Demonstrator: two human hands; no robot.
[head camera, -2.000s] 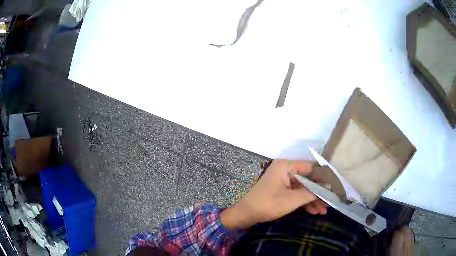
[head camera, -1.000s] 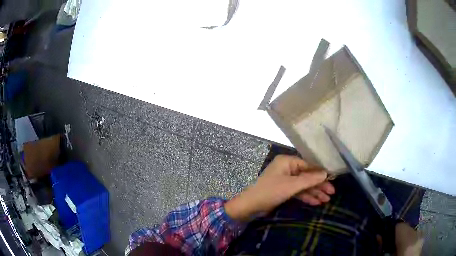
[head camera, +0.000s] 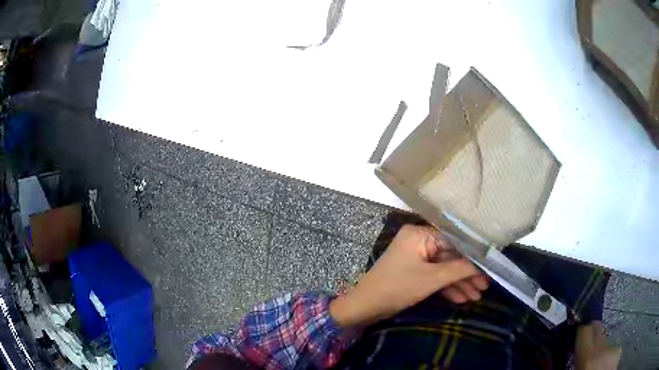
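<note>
A five-sided brown patch pocket piece (head camera: 498, 170) with a beige centre lies on the white table, its lower corner past the front edge. My left hand (head camera: 415, 271) pinches its lower-left side near the edge. My right hand (head camera: 596, 350) is at the bottom right, mostly cut off, at the dark handle end of the shears. The shears (head camera: 513, 274) lie along the pocket's lower-left side, blades pointing up-left beside my left fingers. A brown strip (head camera: 438, 90) touches the pocket's top edge. Another strip (head camera: 388, 132) lies just left of it.
More brown-bordered pocket pieces (head camera: 625, 58) lie at the upper right. A thin curling strip (head camera: 331, 27) lies at the top of the white table (head camera: 217, 94). A blue bin (head camera: 115, 303) and a brown box (head camera: 56, 233) stand on the speckled floor at left. My plaid-covered lap is below the table edge.
The pocket has turned and shifted left. A strip that was by my left fingers is gone from there, and a second strip lies at the pocket's top. The shears swung from across the pocket to its lower-left side.
</note>
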